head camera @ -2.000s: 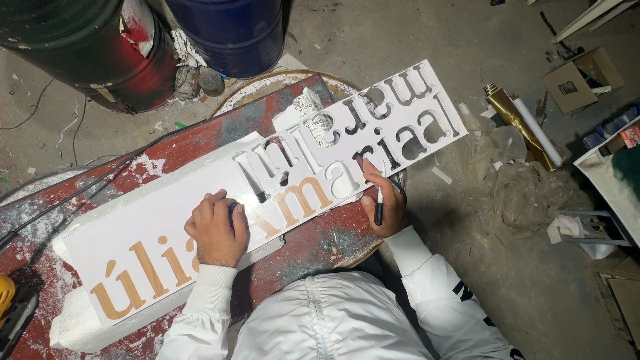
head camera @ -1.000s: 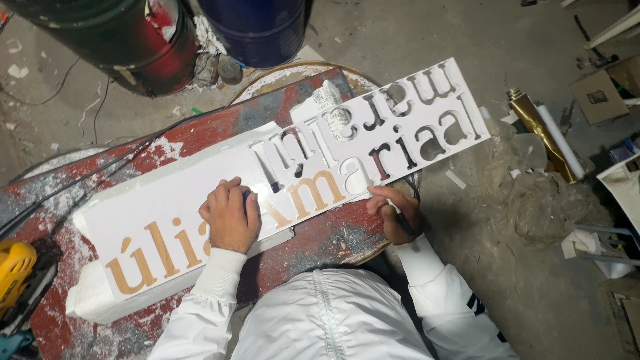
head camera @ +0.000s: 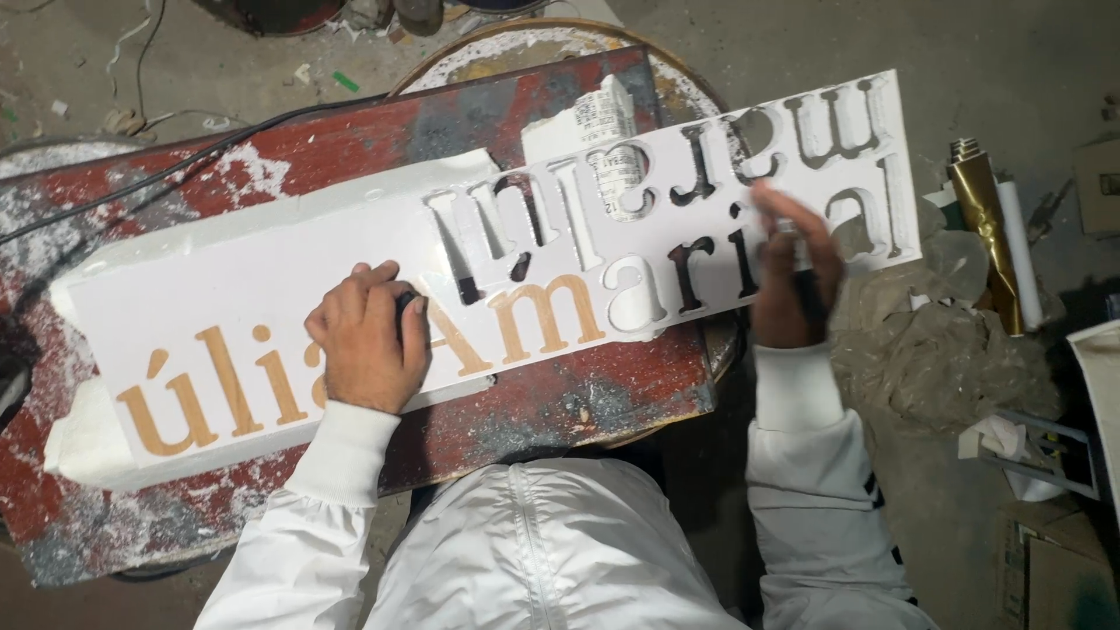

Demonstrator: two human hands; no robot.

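A long white panel (head camera: 236, 271) lies tilted across a red table, its right end overhanging. Cut-out letter openings fill its right part; tan letters (head camera: 547, 311) run along the lower left edge. White foam blocks (head camera: 87, 442) show beneath the panel. My left hand (head camera: 372, 337) rests on the panel among the tan letters, with a small black object between thumb and forefinger. Over the lower row of openings at the right, my right hand (head camera: 796, 271) is blurred, its forefinger pointing up and left, with a dark marker partly hidden in the palm.
The red table (head camera: 604, 394) is scattered with white crumbs and stands over a round top (head camera: 682, 83). A black cable (head camera: 201, 144) crosses its far side. Right of it on the floor are a gold roll (head camera: 989, 236), clear plastic (head camera: 945, 350) and a cardboard box (head camera: 1059, 569).
From beside the lower edge near the middle letters, my right hand has moved right, over the panel's right part. My left hand stays on the panel. The view has moved closer.
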